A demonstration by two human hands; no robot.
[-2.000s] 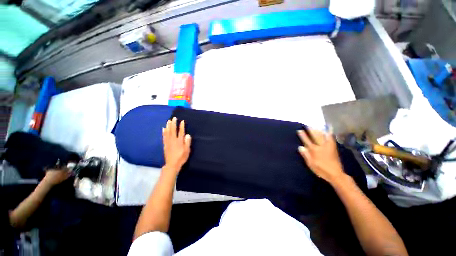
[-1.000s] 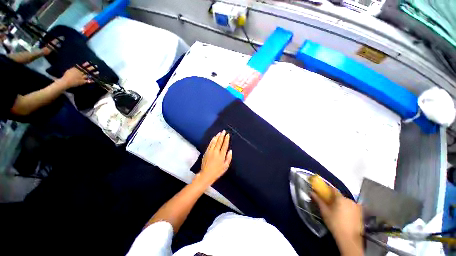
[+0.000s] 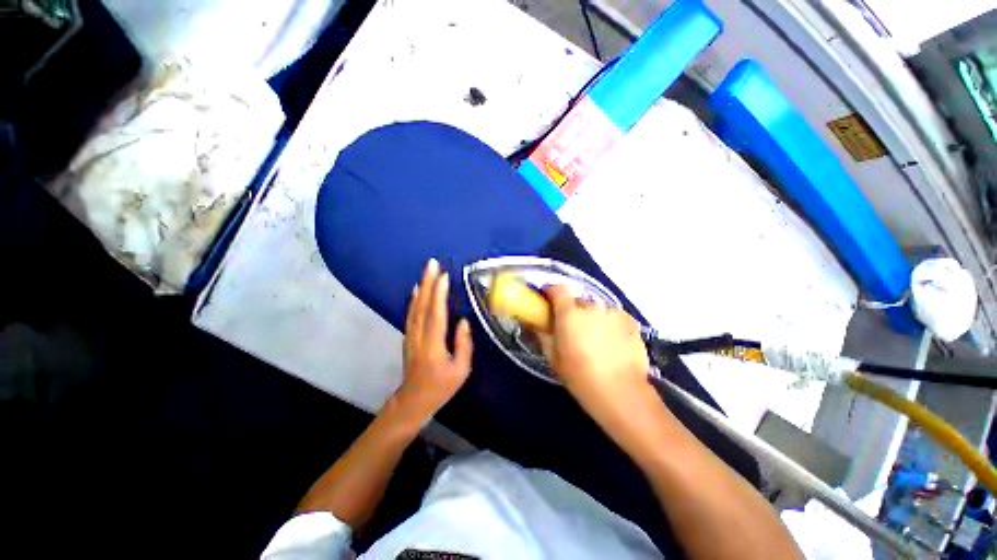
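The padded navy-blue board (image 3: 421,197) lies diagonally over the white table, its rounded end at upper left. The black garment (image 3: 514,410) covers the board from its middle toward the lower right. My right hand (image 3: 596,345) grips the tan handle of the steam iron (image 3: 532,266). The iron's pointed plate faces left, at the garment's edge near the bare blue part. My left hand (image 3: 435,345) lies flat beside the iron's tip, fingers slightly apart. The exact garment edge under this hand is hard to tell.
Two bright blue bars, one with a red and white label (image 3: 645,77) and one farther right (image 3: 814,186), lie on the table. A white round lump (image 3: 942,299) is at the right bar's end. Yellow-brown hose (image 3: 929,421) and cables trail right. Crumpled white cloth (image 3: 175,164) is at left.
The iron in my right hand has moved up and left along the board to near my left hand. The view has turned and come closer, and the other person's hands are out of view.
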